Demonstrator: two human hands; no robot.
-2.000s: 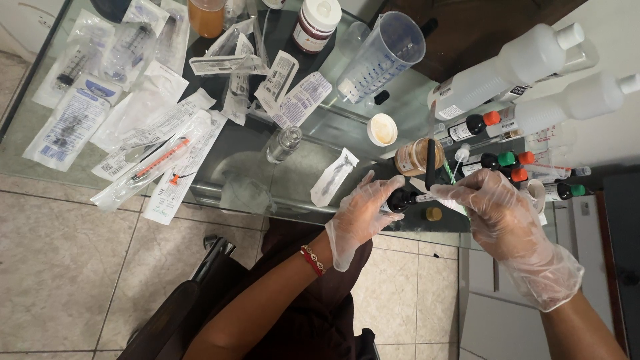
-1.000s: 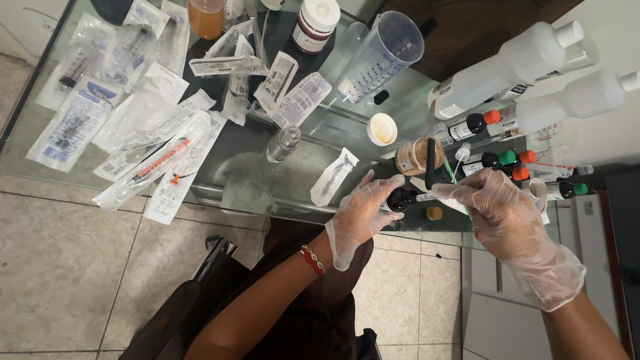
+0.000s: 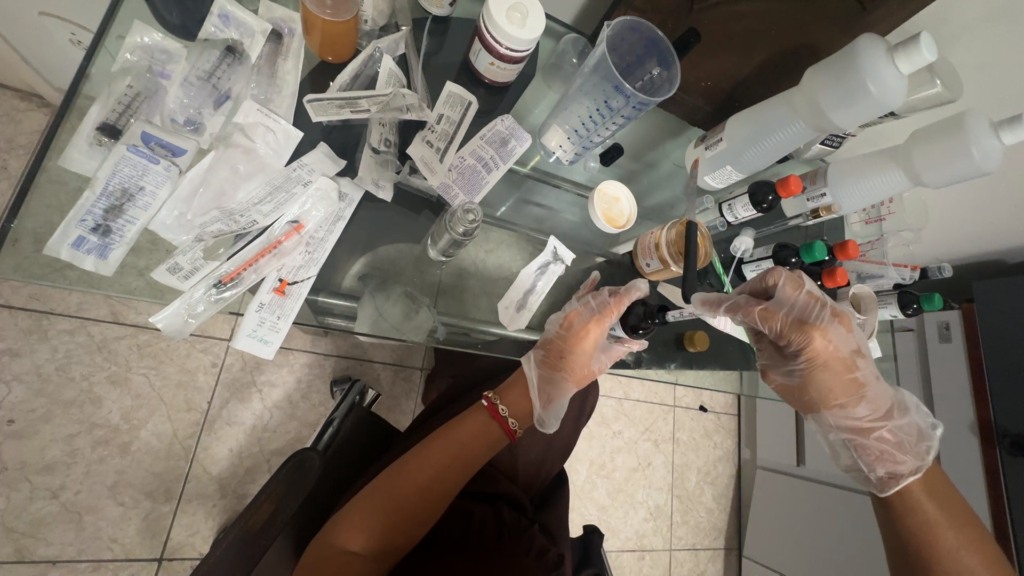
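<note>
My left hand [image 3: 582, 340], in a clear plastic glove, grips a small dark bottle [image 3: 638, 319] lying toward the right. A slim clear syringe [image 3: 680, 315] with markings meets the bottle's neck. At the syringe's other end are the gloved fingers of my right hand [image 3: 768, 316], closed on it; how far its tip goes in is hidden. Just beyond the hands stands an open glass jar of tan contents [image 3: 668, 249], with a black-handled spatula [image 3: 690, 260] across its mouth. A gold cap [image 3: 696, 341] lies near the bottle, and a white lid [image 3: 612, 206] lies behind the jar.
Wrapped syringes [image 3: 264, 254] and opened wrappers [image 3: 480, 160] cover the left of the glass table [image 3: 384, 296]. A small glass vial [image 3: 454, 230] and a plastic measuring jug [image 3: 612, 88] stand mid-table. Large plastic bottles [image 3: 808, 104] and several dark bottles with coloured caps [image 3: 752, 200] are at the right.
</note>
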